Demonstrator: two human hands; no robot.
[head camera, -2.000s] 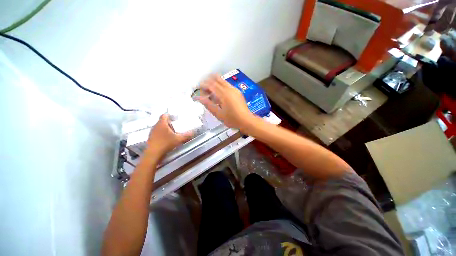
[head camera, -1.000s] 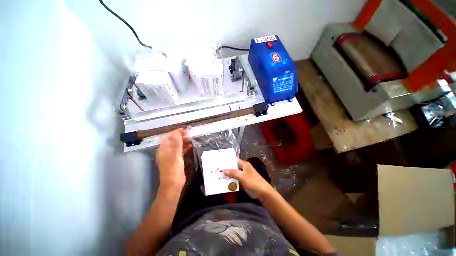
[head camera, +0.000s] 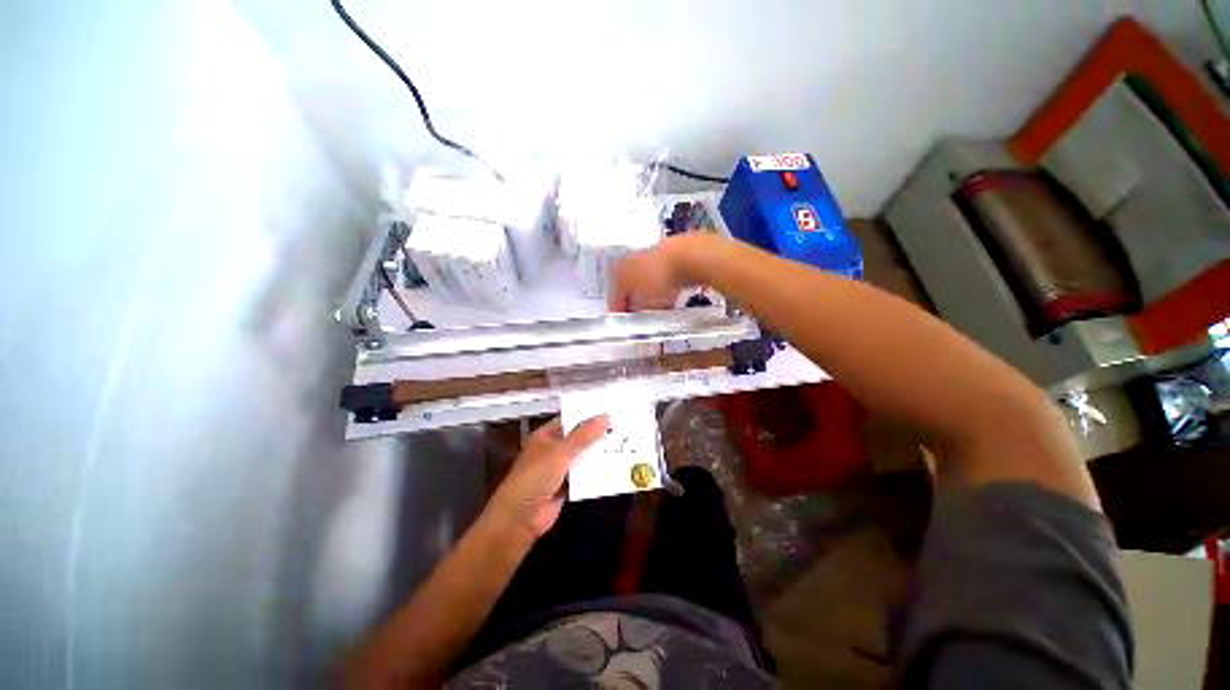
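My left hand (head camera: 542, 472) grips a white product box (head camera: 610, 465) at its left edge, thumb on top. The box is at the sealer's front edge, its yellow round mark towards me. Its clear shrink film bag (head camera: 604, 373) extends over the brown sealing strip (head camera: 472, 386). The silvery sealing bar (head camera: 486, 337) is raised behind the strip. My right hand (head camera: 650, 275) is at the bar, right of its middle, in front of the right box stack. Its fingertips are blurred, and I cannot tell if they grip anything.
Two stacks of white boxes (head camera: 459, 254) stand behind the bar. The blue power box (head camera: 793, 216) is at the sealer's right end. A red stool (head camera: 809, 438) is below right. The shrink wrap machine (head camera: 944, 216) stands at the right. A black cord (head camera: 418, 101) runs along the wall.
My right hand has left the box and moved up to the bar. My left hand has moved from the film onto the box. The box is now closer to the sealer, with its film over the strip.
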